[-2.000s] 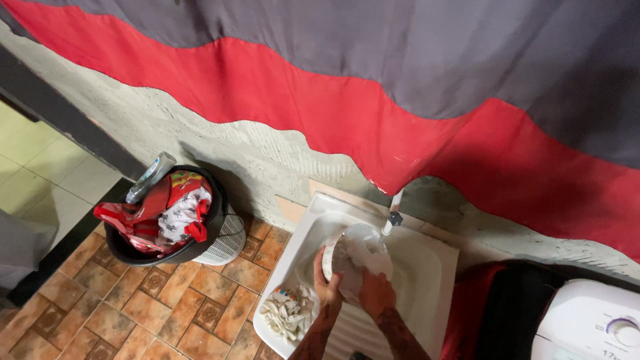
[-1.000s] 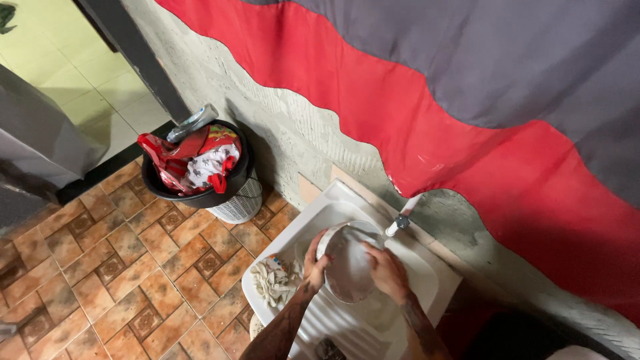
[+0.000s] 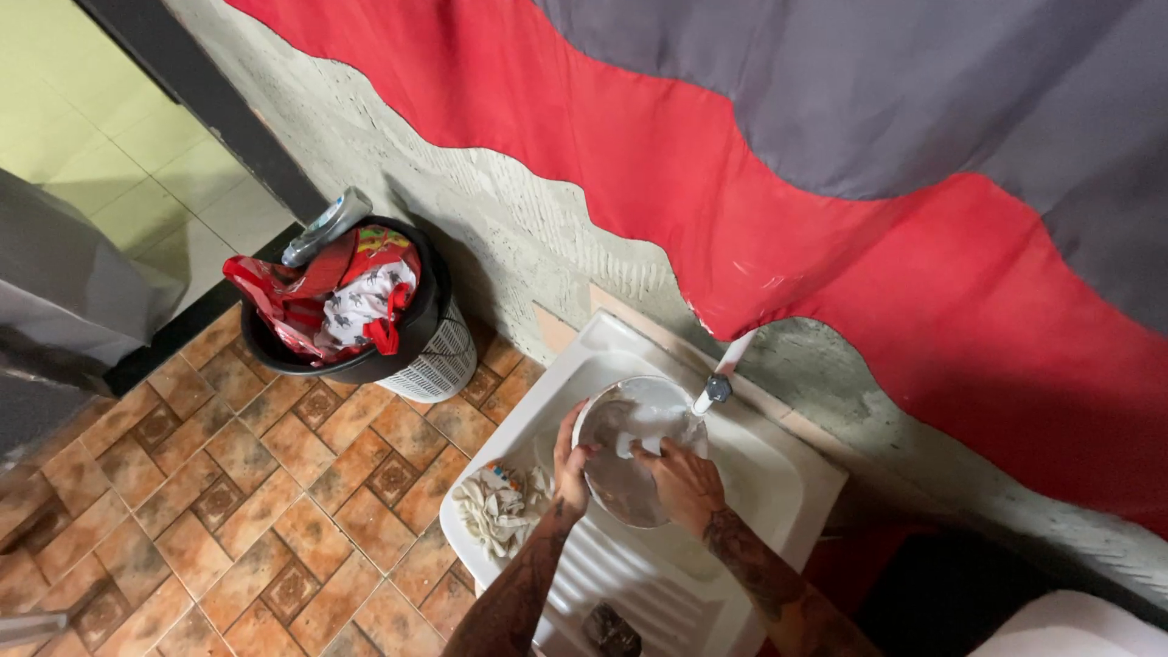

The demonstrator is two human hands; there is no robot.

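My left hand [image 3: 573, 461] grips the left rim of a round metal bowl [image 3: 625, 497], which is tilted and whitish inside. Bent over the bowl's right side, my right hand [image 3: 683, 482] has its fingertips inside it; whether they hold anything is hard to tell. A white tap pipe with a dark handle [image 3: 719, 387] ends just above the bowl's upper right rim, and water seems to run from it. Below is a white laundry sink [image 3: 776, 538] with a ribbed washboard. A crumpled pale cloth [image 3: 497, 513] lies on its left edge, and a dark object [image 3: 611, 630] rests low on the ribs.
Left of the sink, a black basin [image 3: 265, 351] of red and white cloths and a clear bottle [image 3: 328, 224] sits on a white perforated basket [image 3: 438, 356]. A red and grey curtain [image 3: 657, 173] hangs along the rough wall. A white rounded appliance [image 3: 1077, 630] is at lower right.
The view has shifted. My left hand stays on the bowl's left rim, while my right hand has moved from the bowl's right side to over its inside.
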